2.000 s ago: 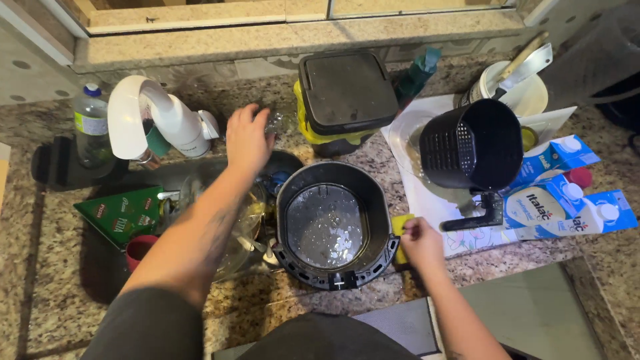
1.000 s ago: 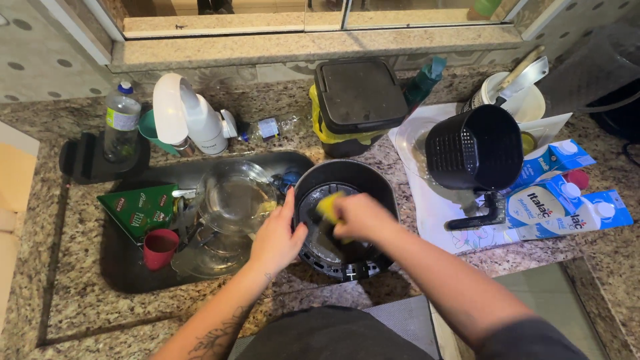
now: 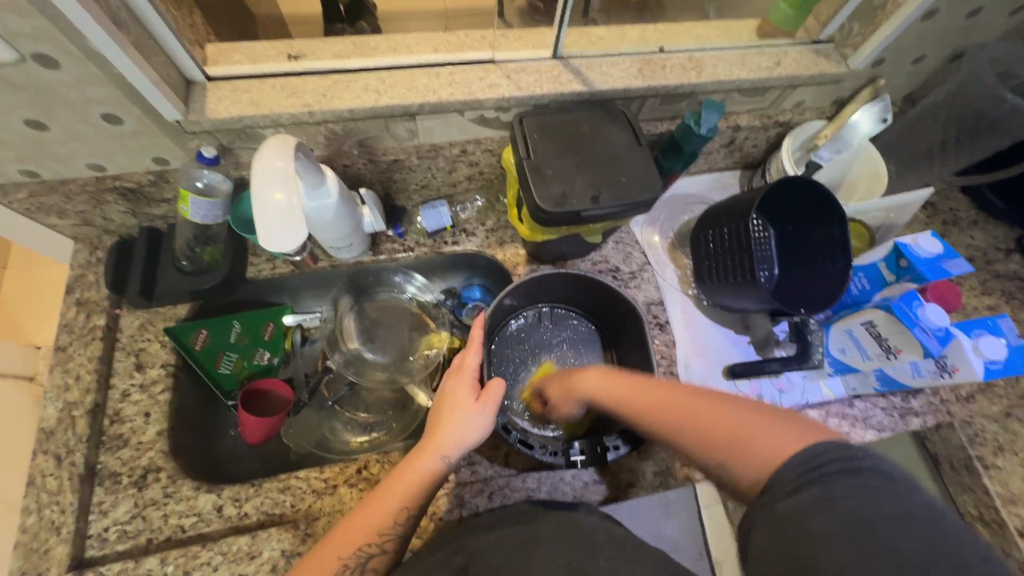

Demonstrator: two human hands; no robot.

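Note:
A black air fryer drawer point(image 3: 632, 320) with a wet, soapy bottom stands on the granite counter at the sink's right edge. My left hand point(image 3: 466, 400) grips its left wall, thumb towards the inside. Down inside the drawer, my right hand point(image 3: 560, 396) holds a yellow sponge point(image 3: 540, 380) against the bottom; that hand is blurred and covers part of the sponge. To the right, a black perforated air fryer basket point(image 3: 768, 244) with a handle rests on a white cloth point(image 3: 680, 320).
The dark sink point(image 3: 216, 448) holds glass dishes point(image 3: 388, 328), a red cup point(image 3: 264, 410) and a green pizza carton piece point(image 3: 232, 348). Behind are a white faucet-like appliance point(image 3: 276, 192), plastic bottles and a lidded black bin point(image 3: 588, 160). Milk cartons point(image 3: 888, 336) lie at right.
My left hand has come from near the small bottle behind the sink to the drawer's left wall. My right hand has moved with the sponge from beside the drawer to its inside.

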